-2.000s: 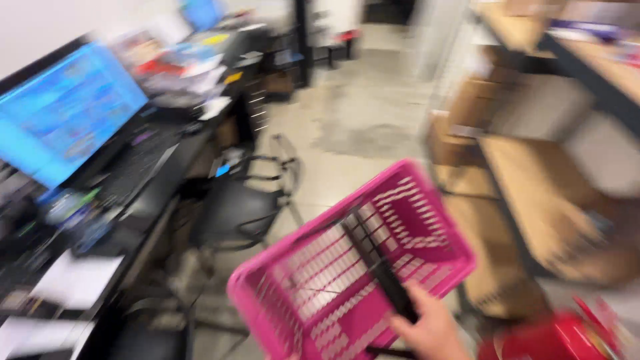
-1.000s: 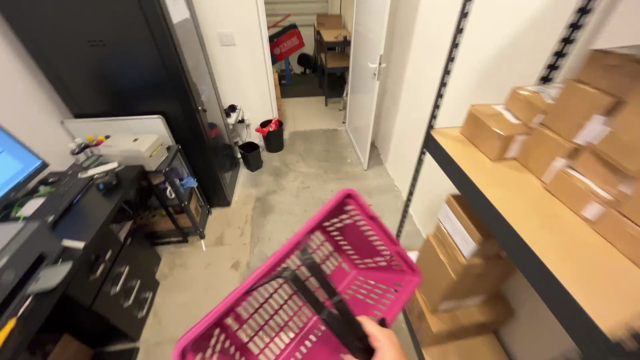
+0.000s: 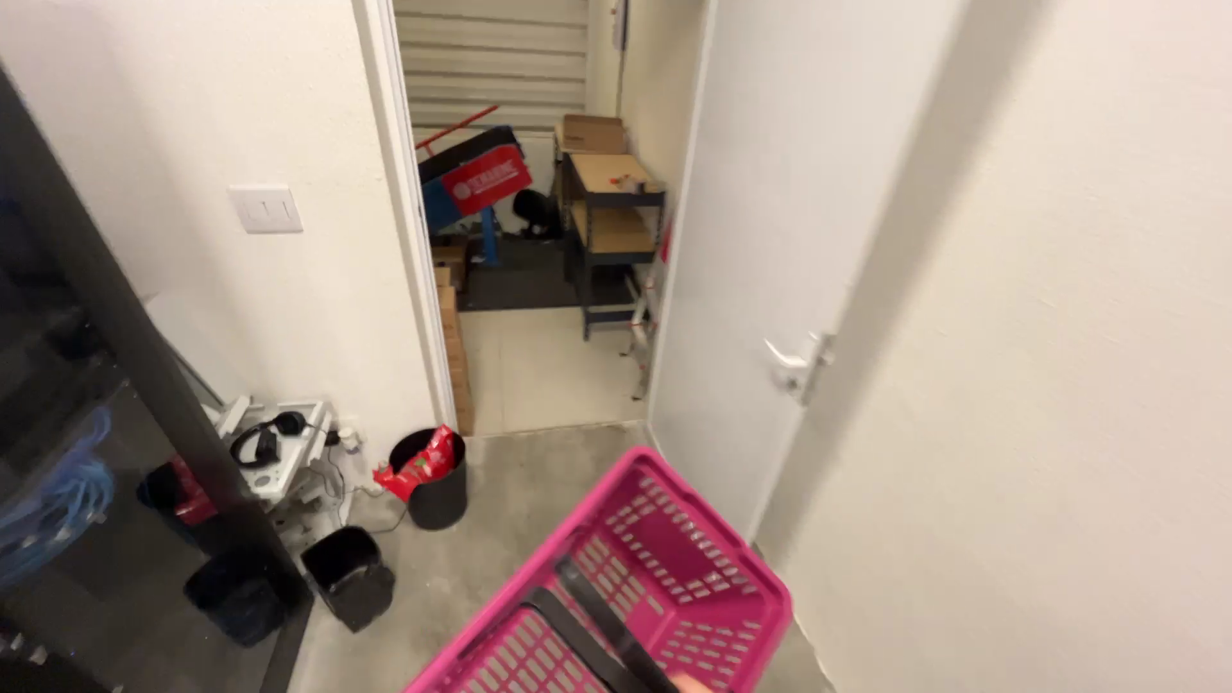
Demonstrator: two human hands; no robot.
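Observation:
A pink plastic shopping basket (image 3: 707,558) with slotted walls is at the bottom centre of the head view, tilted, and nothing shows inside it. Its two black handles (image 3: 616,630) lean together toward the lower right. Only a small part of my right hand (image 3: 691,683) shows at the bottom edge, closed on the handles. My left hand is out of the picture.
A white door (image 3: 770,241) stands open at a doorway. Beyond it are a shelving unit (image 3: 621,200) and a red box (image 3: 486,179). On the left are a black bin (image 3: 441,500) with a red bag, a smaller bin (image 3: 356,587) and a dark glass-fronted cabinet (image 3: 144,385).
The view has moved forward to the doorway; the desks and the shelf of cardboard boxes have left it. The basket stays held in my right hand.

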